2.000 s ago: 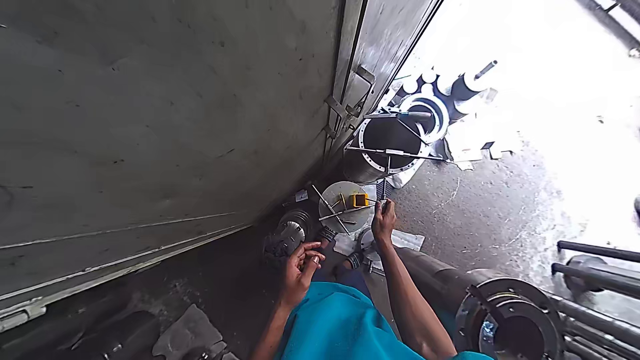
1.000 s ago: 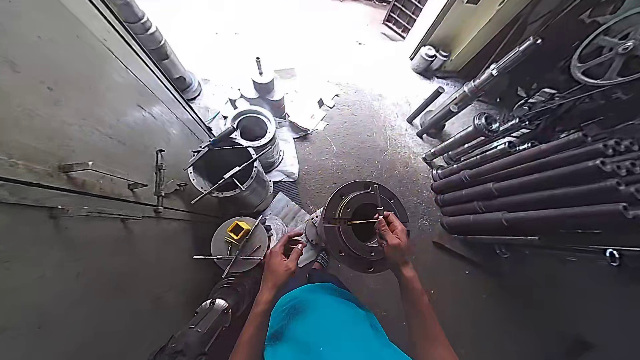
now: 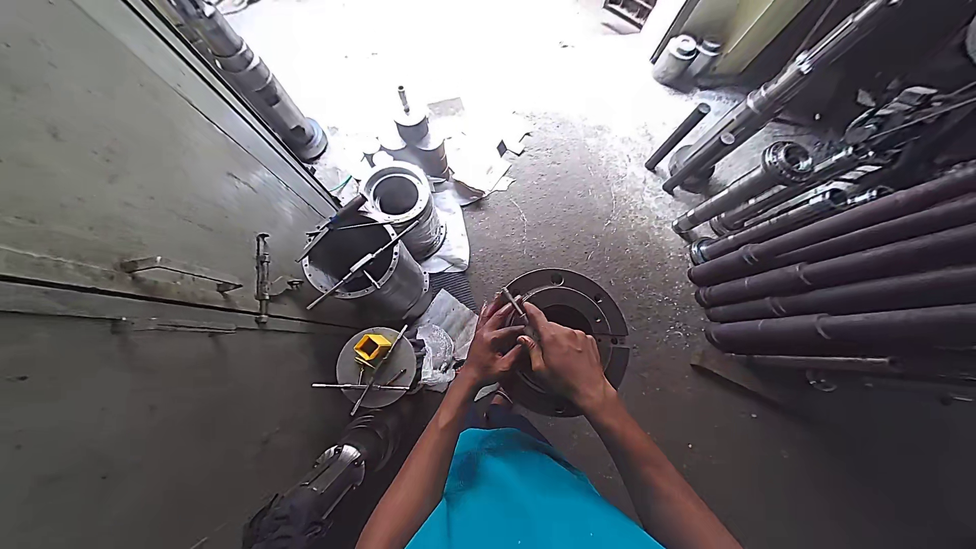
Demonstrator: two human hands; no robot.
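Both hands meet over the left part of a round metal flange (image 3: 602, 305) with bolt holes around its rim. My right hand (image 3: 563, 354) grips a small metal T-handled tool (image 3: 514, 301), perhaps a tap wrench, whose crossbar sticks out above the fingers. Close against it, my left hand (image 3: 494, 345) has bent fingers at the tool; whether it grips the tool is unclear. The tool's lower end is hidden by the hands. To the left, a yellow square box (image 3: 371, 347) and metal bar wrenches (image 3: 377, 371) lie on a round plate (image 3: 347, 358).
A large flanged cylinder (image 3: 412, 286) with a long bar wrench across its mouth stands at the left, beside a smaller cylinder (image 3: 427, 229). Dark pipes (image 3: 839, 324) are stacked at the right. A grey metal cabinet (image 3: 152, 191) walls the left side.
The view has swung right from the cabinet. My hands, apart one second ago, are now together at the tool. The thin rod seen in my right hand then is no longer clearly visible.
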